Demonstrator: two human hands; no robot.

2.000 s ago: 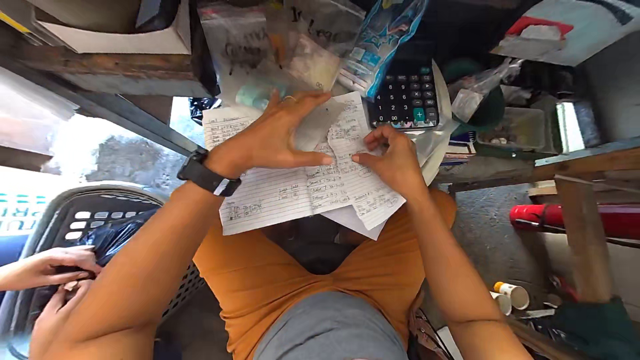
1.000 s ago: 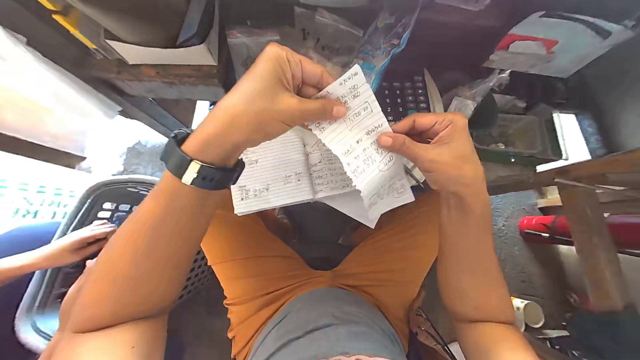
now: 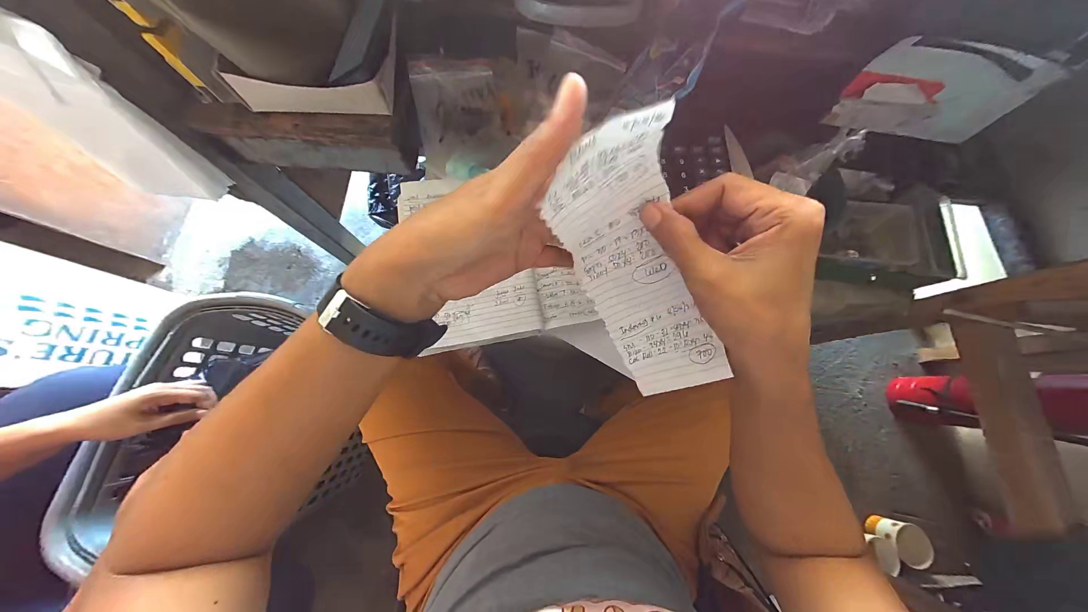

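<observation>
A torn strip of lined paper (image 3: 633, 280) with handwriting is held up in front of me. My right hand (image 3: 744, 255) pinches its right edge between thumb and fingers. My left hand (image 3: 501, 204) is at the strip's left edge, its thumb raised and its other fingers partly hidden behind the paper; whether they grip it I cannot tell. Behind and below lies an open lined notebook (image 3: 497, 310) with handwritten pages, partly covered by my left hand and the strip. Beyond the strip, a black calculator (image 3: 693, 161) shows in part.
Clear plastic bags (image 3: 455, 106) lie behind the notebook. At left, another person's hand (image 3: 161, 408) is over a grey plastic basket (image 3: 81, 510). A wooden shelf (image 3: 289, 127) stands at upper left. On the right are a red cylinder (image 3: 926, 398), a wooden post (image 3: 1011, 425) and paper cups (image 3: 909, 542).
The strip, lying over the notebook two seconds ago, has been lifted by my hands. Since one second ago my left thumb has come off the paper and now points up.
</observation>
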